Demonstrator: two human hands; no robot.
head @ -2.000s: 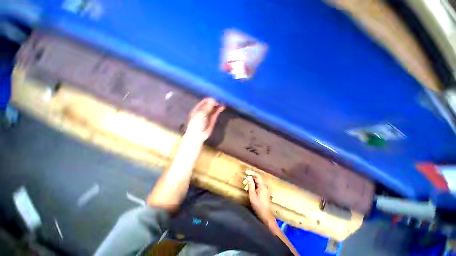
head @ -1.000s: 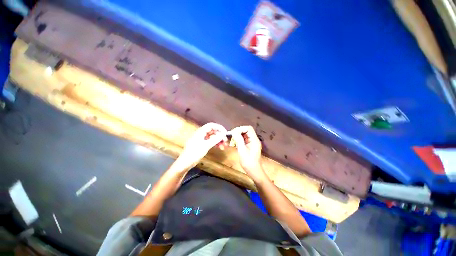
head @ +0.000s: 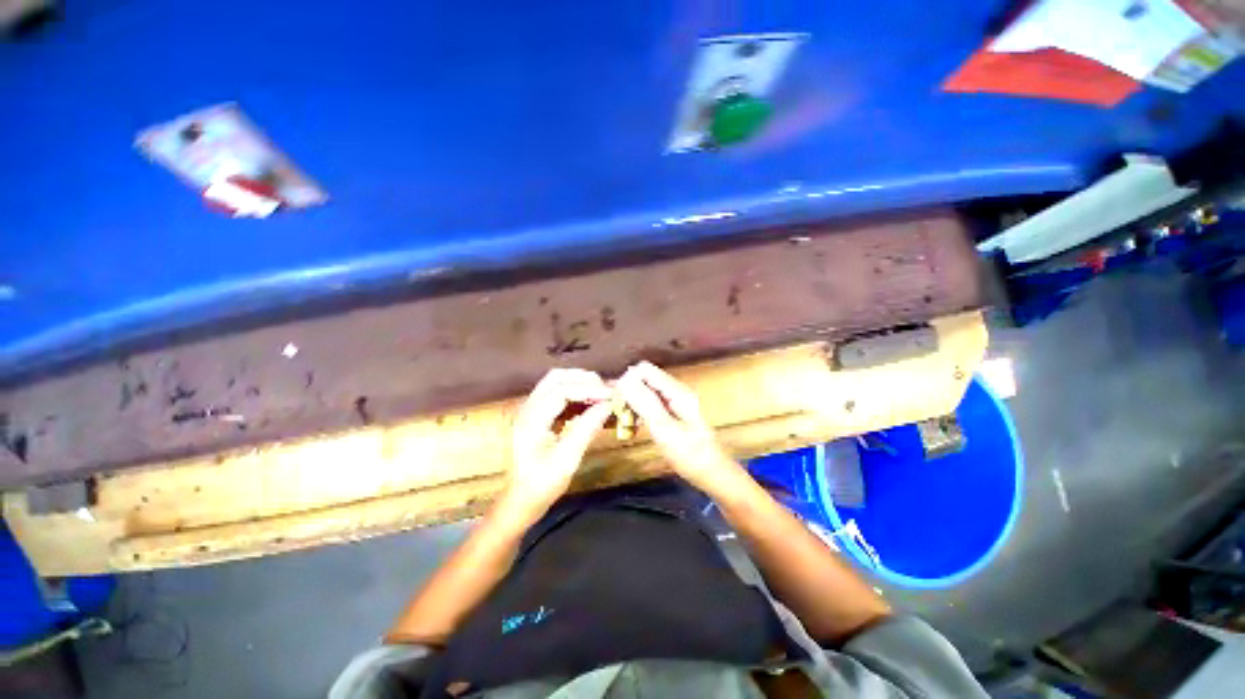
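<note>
My left hand (head: 557,426) and my right hand (head: 665,414) are bare and meet in front of my body, fingertips together, over the pale timber edge (head: 328,478). Between the fingers is a small yellow piece (head: 625,421), at the right hand's fingertips; it is mostly hidden and its shape is unclear. The left fingers are pinched close beside it, and I cannot tell whether they hold anything. The long purple-brown slab (head: 451,328) lies just beyond the hands, marked with dark scars.
The blue press front (head: 478,109) rises beyond the slab, with a red button (head: 243,195) and a green button (head: 739,119). A round blue bin (head: 1017,471) with offcuts stands at right below the timber. A dark metal plate (head: 885,347) sits near the timber's right end.
The view has turned, so the bed lies more level and the bin shows fully. Since the oldest frame, my left hand has left the slab and come together with my right; they remain together.
</note>
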